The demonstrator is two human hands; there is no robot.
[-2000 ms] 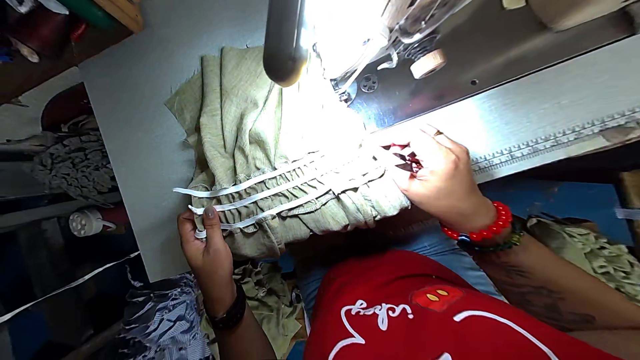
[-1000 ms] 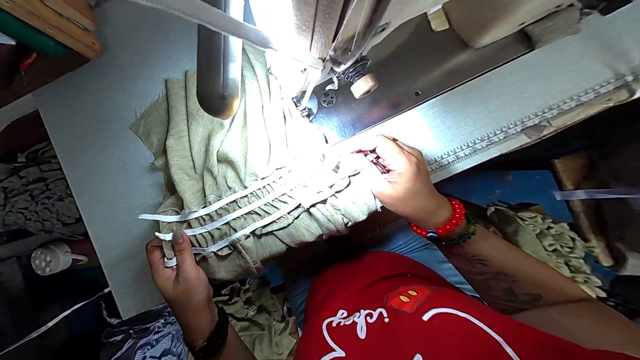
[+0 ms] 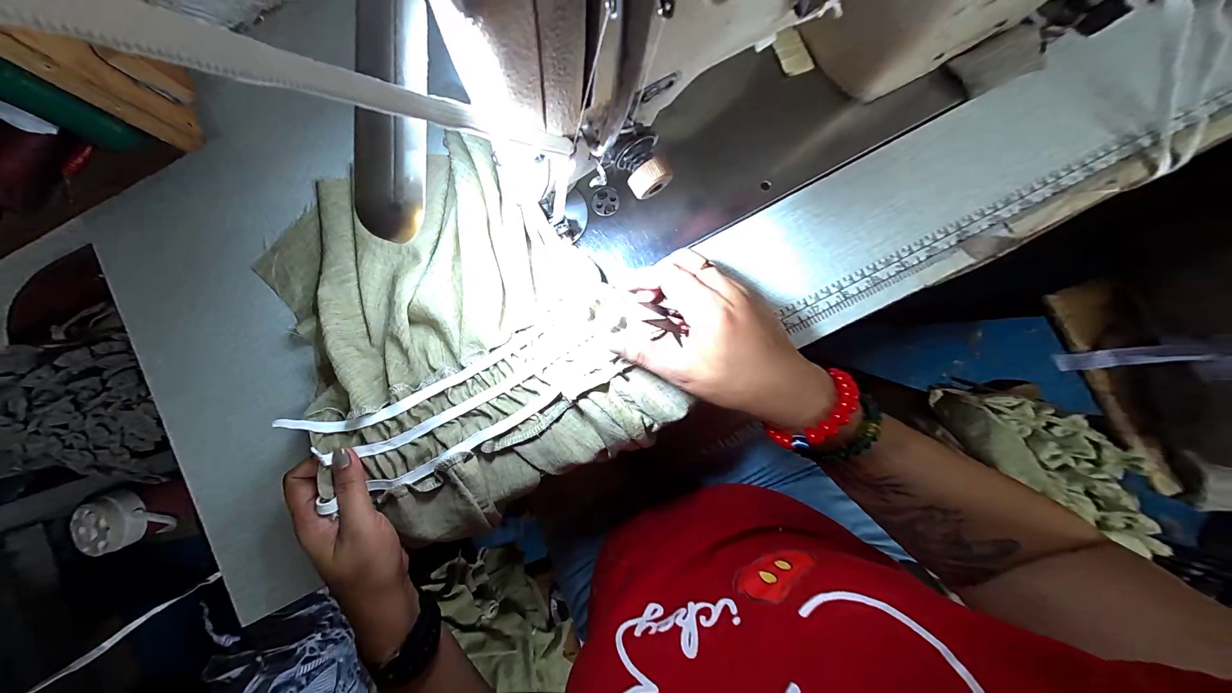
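Note:
A gathered piece of light green fabric lies on the grey sewing table, with three white elastic strips running across its gathers. My left hand pinches the fabric's left end between thumb and fingers, near the strip ends. My right hand rests on the fabric's right part, holding small dark red-handled snips or scissors, partly hidden by the fingers. Beyond the cloth stands the sewing machine's needle area, washed out by its lamp. Glare hides where the cloth meets the presser foot.
A grey metal post rises over the cloth's far side. White elastic stretches above it to the machine. A measuring tape runs along the table's near edge. More green fabric lies at right, and a wooden shelf is at upper left.
The view has shifted closer to the machine. Both hands keep their hold on the cloth, with little plain movement against it.

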